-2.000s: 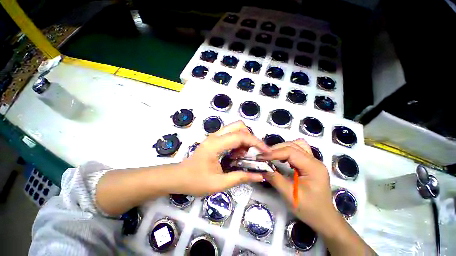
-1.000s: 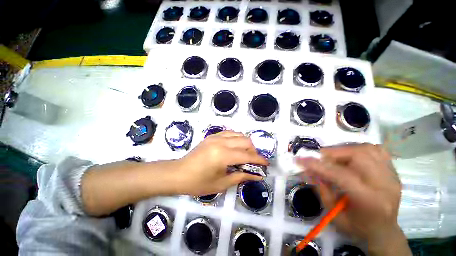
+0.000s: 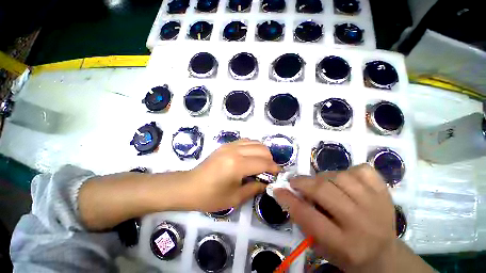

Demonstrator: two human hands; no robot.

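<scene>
My left hand (image 3: 232,173) is closed around a watch head (image 3: 265,177), of which only a metal edge shows between thumb and fingers. My right hand (image 3: 343,213) pinches a small white crumpled cloth (image 3: 281,184) against or right beside that edge. An orange-red stick (image 3: 296,254) sticks out below my right hand. Under both hands lies a white foam tray (image 3: 240,226) with round black watch heads in its pockets. One watch at the lower left shows a pink square code (image 3: 164,242). The face of the held watch is hidden.
A farther foam tray (image 3: 154,40) holds dark discs with bluish centres. A clear bottle (image 3: 33,117) stands at the left and another (image 3: 450,141) at the right. A yellow strip (image 3: 101,62) runs along the bench's back. A white box-like object (image 3: 447,61) is at the upper right.
My right hand has moved left with the cloth, from beside the watch onto its edge. Two seconds ago the hands were also together. My left hand keeps its hold; the view has tilted down.
</scene>
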